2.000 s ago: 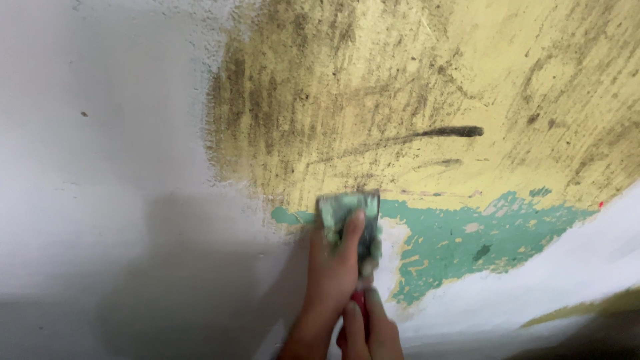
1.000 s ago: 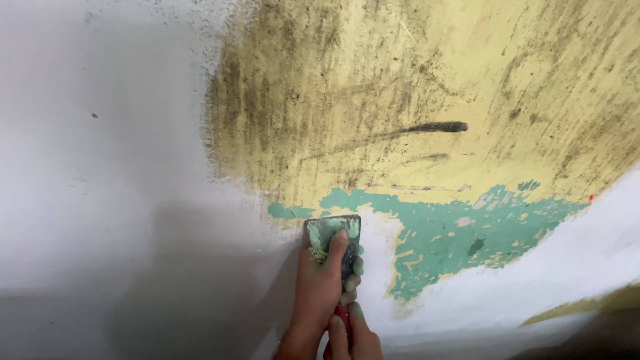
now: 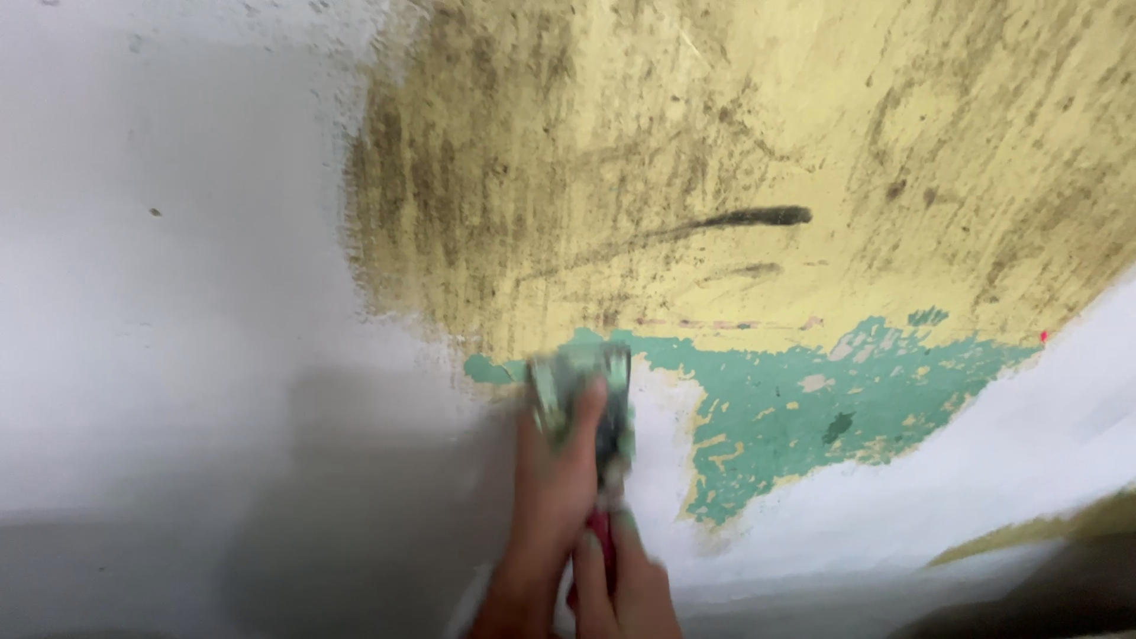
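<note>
Both hands are on a scraper (image 3: pixel 612 435) with a wide metal blade smeared with green paint and a red handle. My left hand (image 3: pixel 559 470) grips around the blade, its thumb pressed flat on the face. Lower down, my right hand (image 3: pixel 621 572) is closed on the red handle. The blade's front edge meets the wall at the lower border of the yellow paint (image 3: pixel 674 169), where green paint (image 3: pixel 772 417) is exposed. Motion blurs the blade and fingers, and the fingers behind the blade are partly hidden.
White wall surface (image 3: pixel 160 337) spreads to the left, with a shadow low down. A black smear (image 3: pixel 763 216) marks the yellow paint. At the lower right are more white surface, an olive-yellow strip (image 3: pixel 1038 532) and a dark area.
The scraper and both hands moved down the wall between the first two frames, then back up to the green and yellow border now. Both hands have kept their hold.
</note>
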